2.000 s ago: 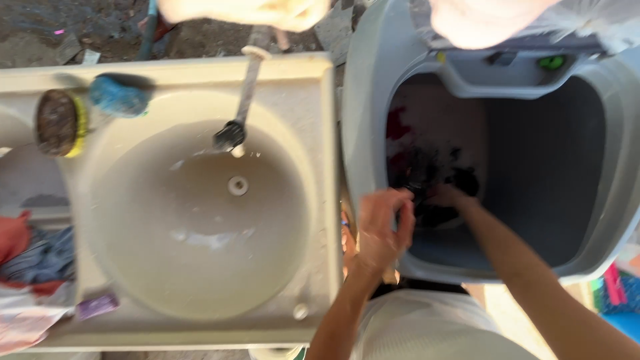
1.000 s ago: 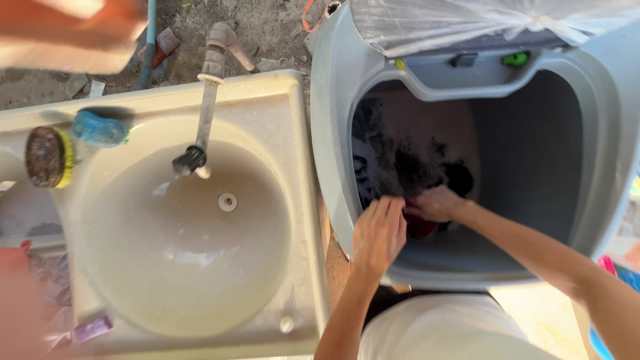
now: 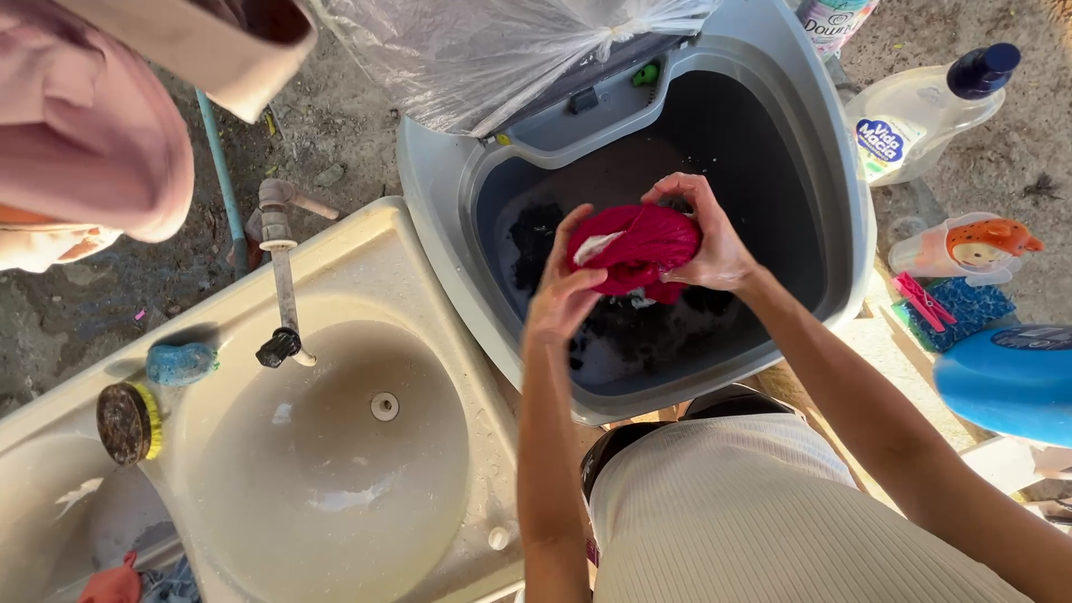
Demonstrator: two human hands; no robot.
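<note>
A bundled wet red cloth (image 3: 641, 243) with a white patch is held between my two hands above the open tub of a grey washing machine (image 3: 444, 243). My left hand (image 3: 569, 285) grips its left side, fingers curled over the edge. On its right side is my right hand (image 3: 703, 234), thumb below and fingers above. Under the bundle, dark clothes (image 3: 536, 243) lie in cloudy water in the tub; their shapes are hard to tell.
At left stands a washbasin (image 3: 494, 469) with a tap (image 3: 285, 293), a scrubbing brush (image 3: 126, 423) and a blue soap lump (image 3: 180, 363). Right of the machine are a clear bottle (image 3: 921, 117), a cup (image 3: 930, 247), a pink clothespin (image 3: 924, 301) and a blue container (image 3: 1013, 381). Fabric hangs upper left.
My hands were down inside the tub, with red cloth by them a second ago. They have come up with the red bundle between them. The view has shifted and turned.
</note>
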